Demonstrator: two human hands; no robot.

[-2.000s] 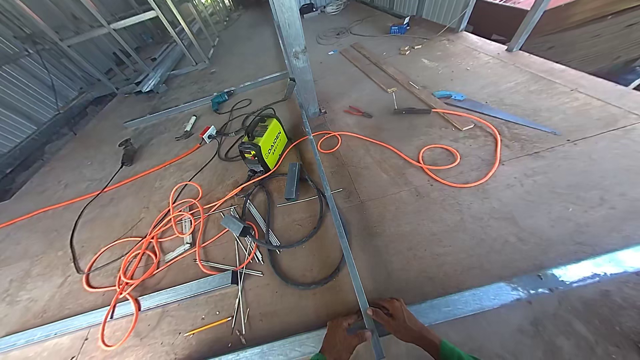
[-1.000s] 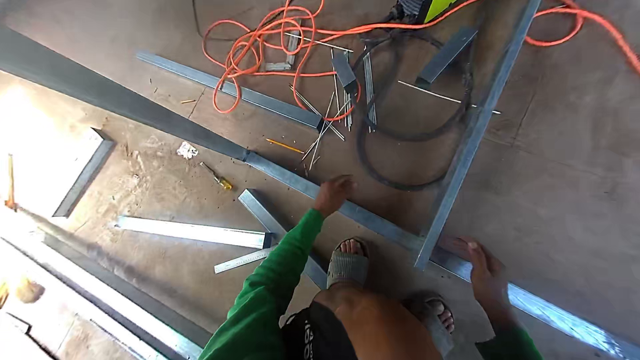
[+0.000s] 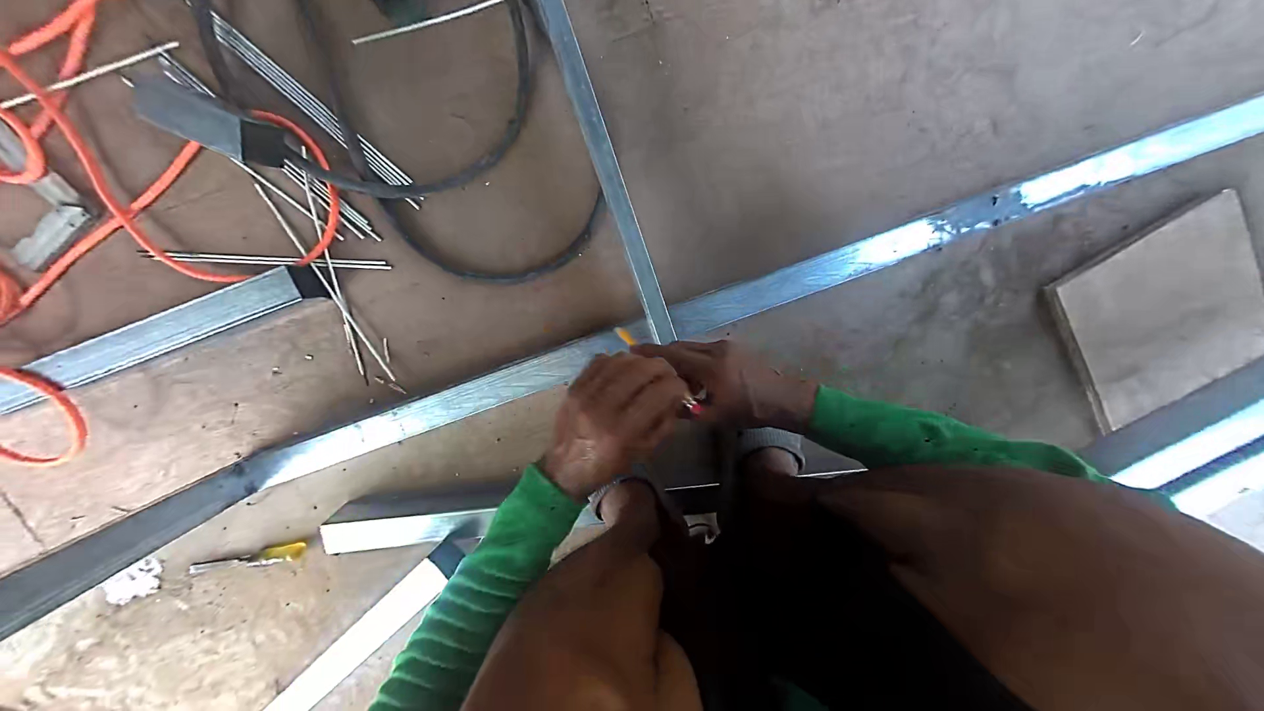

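Observation:
My left hand [image 3: 614, 415] is closed around a yellow pencil [image 3: 626, 338]; its yellow part shows past the knuckles and a red end between my hands. Touching it, my right hand [image 3: 736, 383] is partly blurred, with fingers at the near end of a narrow steel tube [image 3: 617, 197]; its grip is unclear. That end lies over a long galvanized steel tube [image 3: 494, 388], which crosses the floor diagonally. Both hands are just on the near side of this crossing, above my feet.
Welding rods [image 3: 306, 109], a black cable [image 3: 494, 274] and an orange extension cord [image 3: 99, 188] lie at upper left. A yellow-handled screwdriver [image 3: 281, 554] is at lower left, near shorter steel tubes [image 3: 395, 531]. A flat slab [image 3: 1170, 306] lies at right.
The pencil lay on the floor by the rods one second ago and is now in my left hand. My hands, apart on the long tube then, have come together at the crossing. The view has shifted.

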